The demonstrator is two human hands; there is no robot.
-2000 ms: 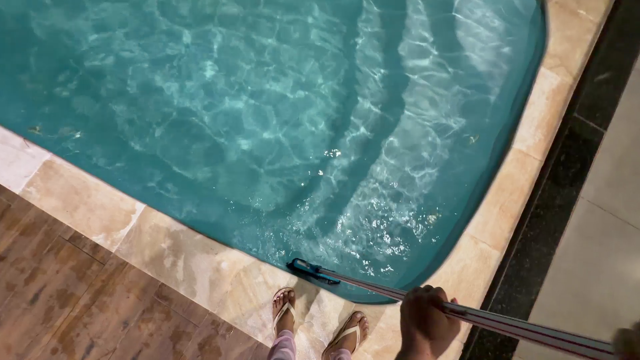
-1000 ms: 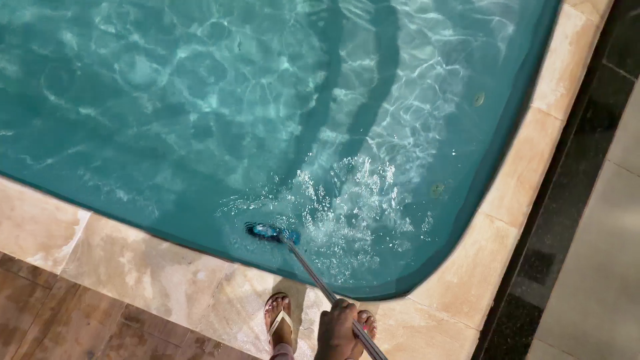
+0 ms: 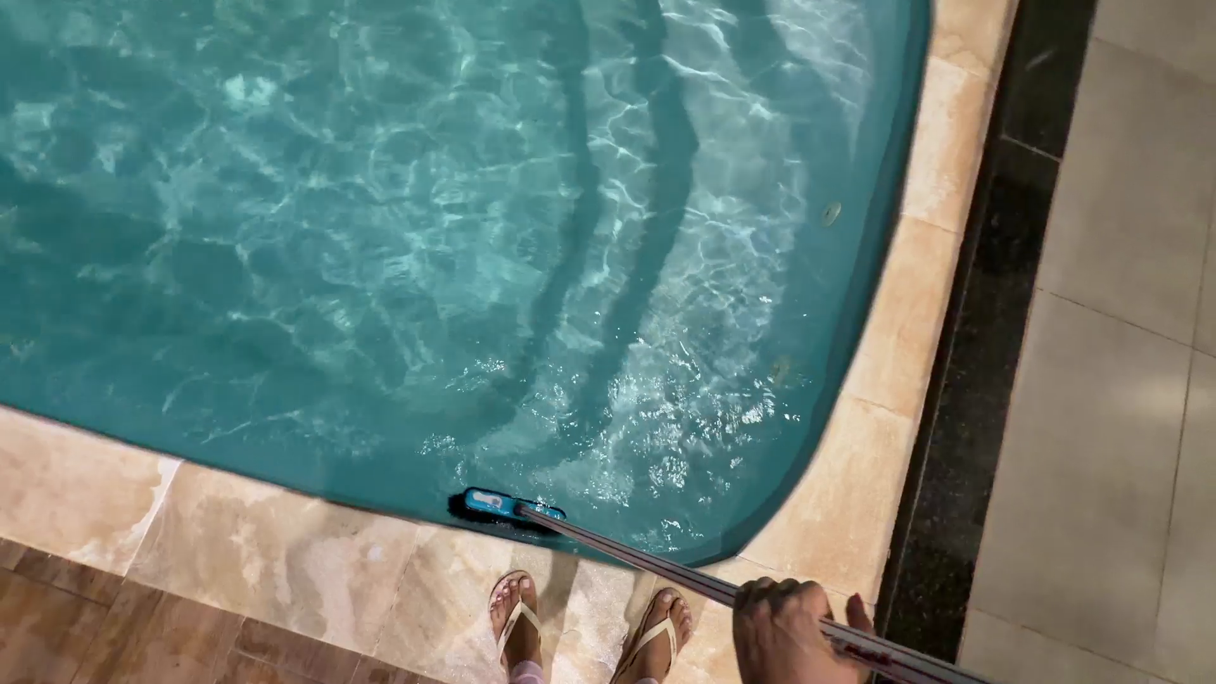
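Observation:
My left hand (image 3: 788,627) is closed around a metal telescopic pole (image 3: 655,567) near the bottom edge of the head view. The pole slants up to the left, to a blue pool brush head (image 3: 489,502) at the water's edge, against the pool wall beside the stone coping. Dark bristles show along the brush's edge. Toward the lower right the pole runs out of the frame. My right hand is not in view.
Pool water (image 3: 380,237) with curved submerged steps lies ahead. Pale stone coping (image 3: 275,541) borders it, with my feet in flip-flops (image 3: 518,622) on it. Wooden decking (image 3: 171,636) is at lower left; a black stone strip (image 3: 978,313) and grey tiles (image 3: 1102,456) are at right.
The brush was in splashing water a second ago and now lies against the pool wall. My left hand has moved right with the pole. Part of another hand showed at the right edge two seconds ago.

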